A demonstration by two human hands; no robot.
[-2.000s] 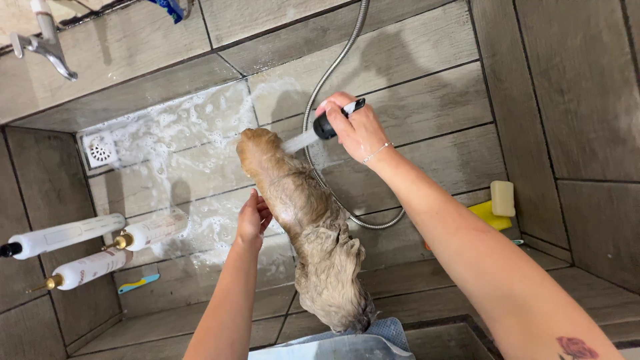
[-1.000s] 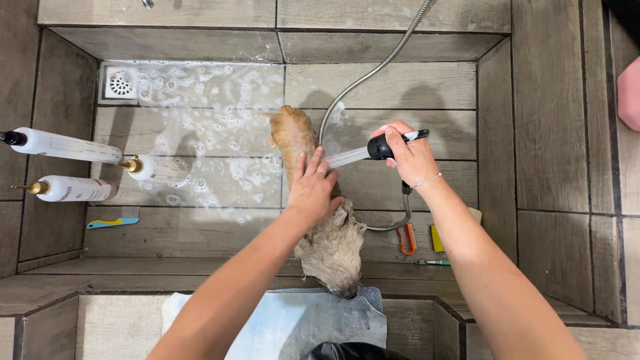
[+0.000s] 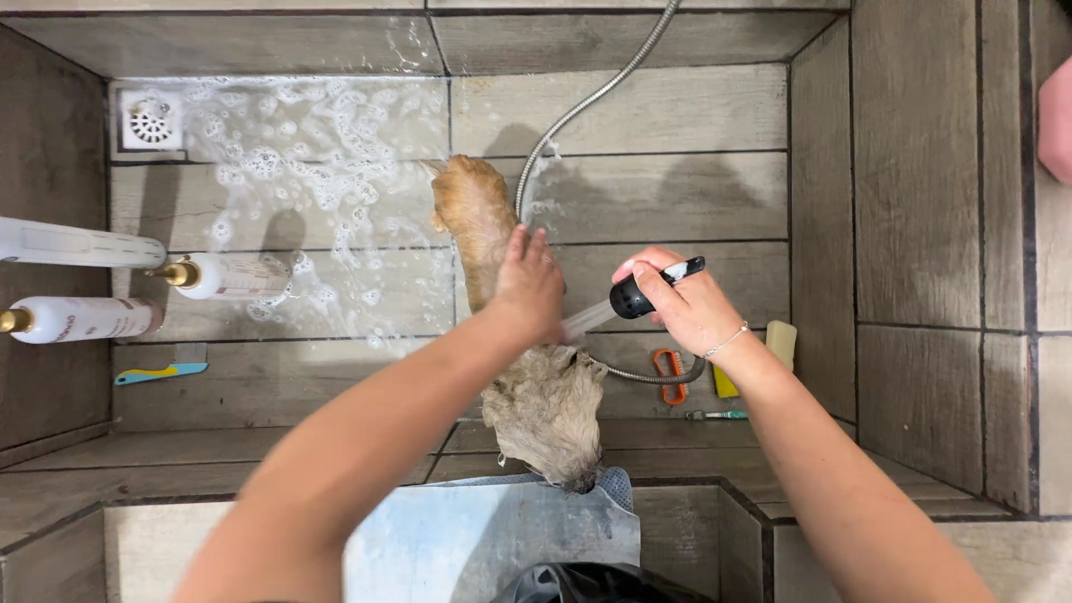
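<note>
A wet, tan and grey dog (image 3: 548, 410) stands in the tiled washing basin, its head toward me at the low edge and its golden rump farther off. My left hand (image 3: 532, 280) lies on its back, fingers fairly flat, holding nothing. In my right hand (image 3: 678, 301) is a black shower head (image 3: 630, 298), whose water jet runs leftward onto the dog beside my left hand. A metal shower hose (image 3: 586, 102) curves behind the dog and comes out again below the shower head. The dog's legs are mostly hidden under its body.
Soapy water spreads around the floor drain (image 3: 152, 120). Bottles (image 3: 239, 276) stand at left, near a blue and yellow comb (image 3: 162, 373). At right lie an orange brush (image 3: 669, 376), a yellow item (image 3: 724, 381) and a pale block (image 3: 780, 343). A blue-white mat (image 3: 502, 523) covers part of the near ledge.
My left hand has gone from beside the dog onto its back, then farther toward its shoulders. The water jet, first at the dog's rear, now lands nearer its shoulders. The view has turned.
</note>
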